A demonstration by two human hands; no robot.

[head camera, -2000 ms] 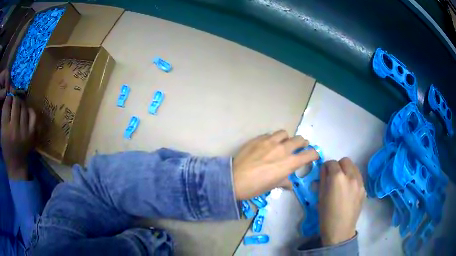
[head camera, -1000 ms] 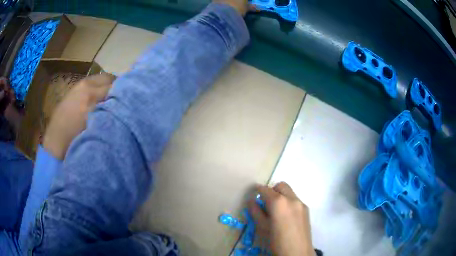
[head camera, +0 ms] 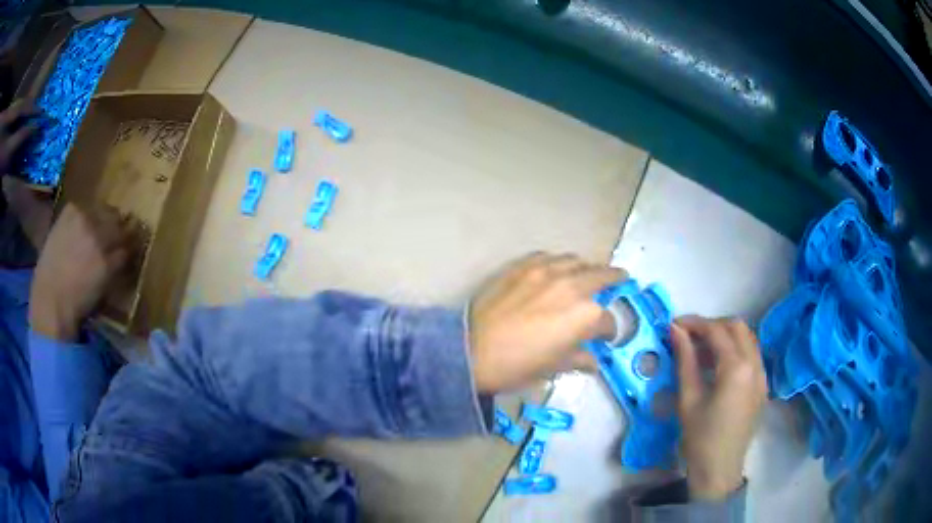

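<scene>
A blue controller shell (head camera: 644, 365) with round holes is held over the white board. My left hand (head camera: 547, 319) grips its upper left end, with fingers at the large hole. My right hand (head camera: 717, 393) is at its right edge, fingertips pinched together against the shell. Whether a small clip is between those fingertips is hidden. Several small blue clips (head camera: 530, 456) lie below my left hand at the board seam, partly hidden by my sleeve.
More clips (head camera: 321, 204) lie on the beige board (head camera: 439, 153) at left. A neighbour's hand is in the cardboard box (head camera: 169, 245) of small bits; another box holds blue parts (head camera: 77, 97). Stacked shells (head camera: 853, 327) are at right; the green belt (head camera: 674, 72) carries a shell (head camera: 858, 163).
My left arm has come back from the belt, and both hands are now at a shell on the white board. One belt shell remains in view. The neighbour's hand has moved lower in the box.
</scene>
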